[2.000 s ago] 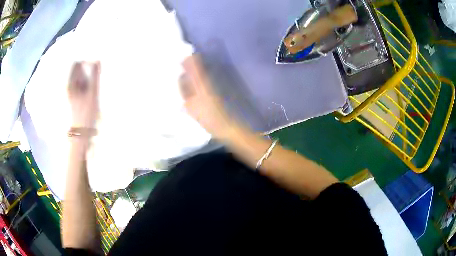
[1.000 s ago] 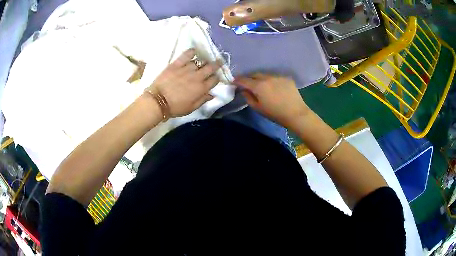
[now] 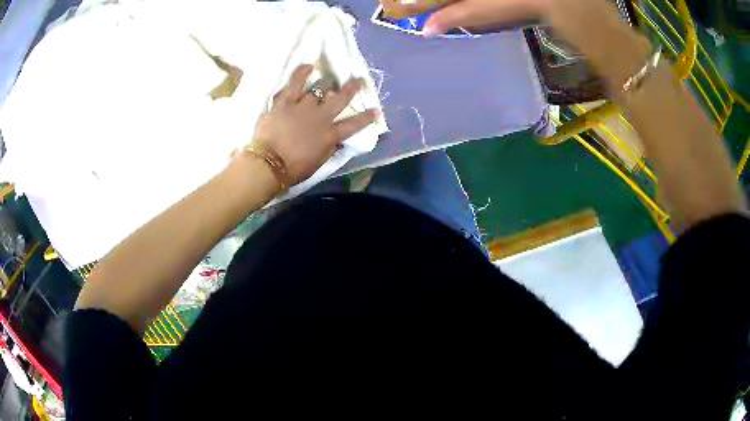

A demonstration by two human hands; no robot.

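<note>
White garment pieces [image 3: 156,123], overexposed, lie in a wide heap over the left and middle of the pressing table [image 3: 460,82]. My left hand [image 3: 306,131] lies on their right end with its fingers spread, pressing the cloth. My right hand [image 3: 514,12] is at the top edge, closed around the handle of the steam iron [image 3: 403,18], thumb along its side. The top of the iron and part of this hand are cut off by the frame edge. The iron's pointed tip faces left, near the cloth's upper right edge.
The iron rest [image 3: 567,70] is at the table's right edge, partly behind my right forearm. A yellow trolley [image 3: 588,123] stands beyond it. A white table with a wooden edge [image 3: 567,275] is at lower right, beside a blue crate [image 3: 637,267]. Loose threads hang near the table's front edge.
My right hand has left the cloth's right edge and moved up and right to the iron's handle. My left hand stays on the cloth, with its fingers more spread.
</note>
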